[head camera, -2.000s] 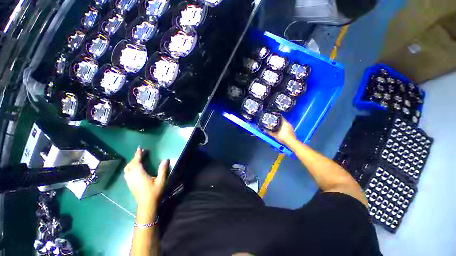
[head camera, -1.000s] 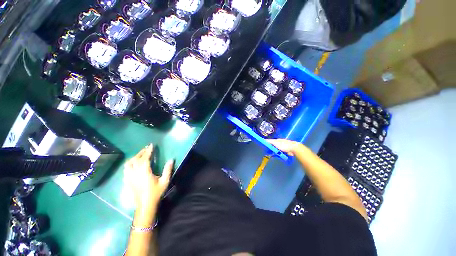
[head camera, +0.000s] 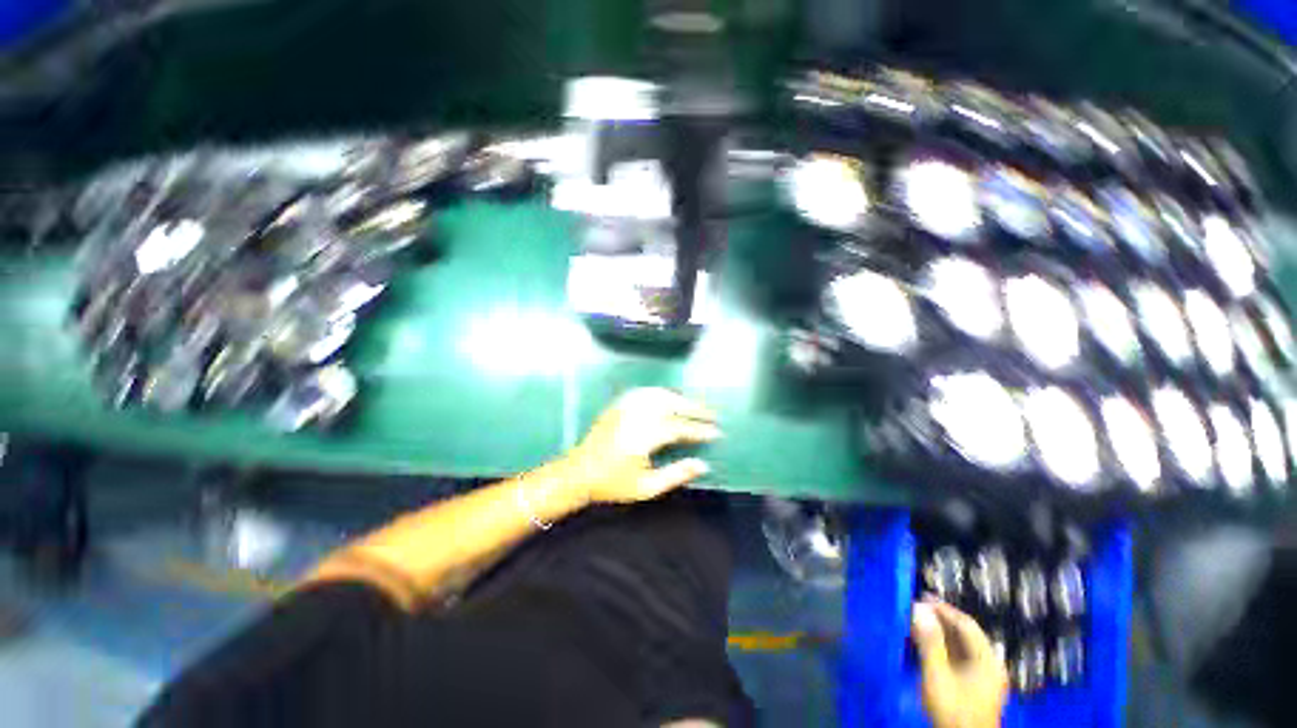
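Note:
The picture is blurred. My left hand (head camera: 647, 448) is over the green bench (head camera: 484, 405) near its front edge, thumb and fingers apart, with nothing visible between them. My right hand (head camera: 960, 676) is low at the right, cut by the bottom edge, at the left wall of the blue bin (head camera: 879, 619); whether it holds anything is unclear. Small round units (head camera: 991, 579) sit in rows in the bin. Larger round black units (head camera: 1045, 320) with bright centres stand in close rows at the bench's right.
A white-grey screw feeder (head camera: 622, 285) stands at the bench's middle, with a dark, blurred upright driver (head camera: 697, 185) in front of it. A cluster of waiting units (head camera: 235, 299) lies at left. A dark shape (head camera: 1259, 640) is at the lower right edge.
The view has swung, bringing the feeder to the middle and the left cluster fully into view. My right hand has left the unit it touched earlier and stays by the bin's wall.

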